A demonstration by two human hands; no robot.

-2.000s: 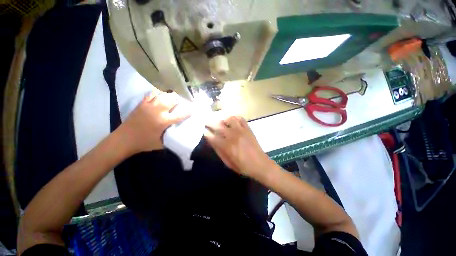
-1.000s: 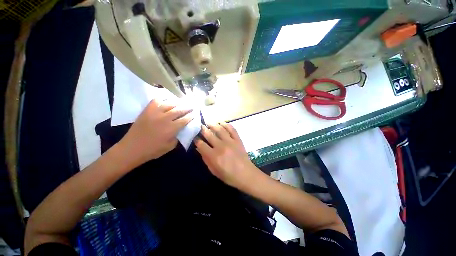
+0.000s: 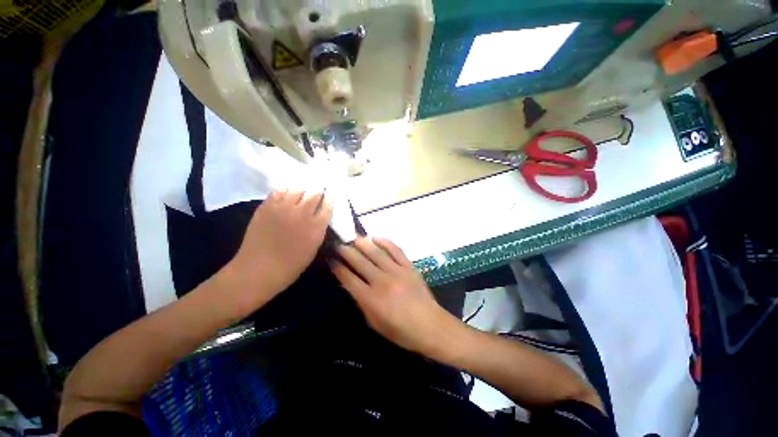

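Observation:
The white panel point(image 3: 242, 173) lies left of and under the lit presser foot point(image 3: 341, 162), and a narrow white end shows between my hands. The black panel point(image 3: 205, 247) lies below it and runs under my hands. My left hand point(image 3: 286, 235) presses on the fabric just below the needle area, fingertips at the white edge. My right hand point(image 3: 384, 290) lies at the fabric's right edge, fingertips near the white end; whether it pinches the cloth is unclear. Glare hides the needle.
Red-handled scissors point(image 3: 559, 166) lie right of the needle on the machine bed point(image 3: 418, 171). The machine head point(image 3: 384, 51) stands above. White pieces with black edging point(image 3: 631, 299) hang at right. Black layers point(image 3: 85, 213) lie at left. A blue basket point(image 3: 209, 397) is below the table.
Both hands have moved a little down, toward the wearer, from the needle. The white end between them has narrowed, and the black panel at left is more spread out. The view has shifted slightly.

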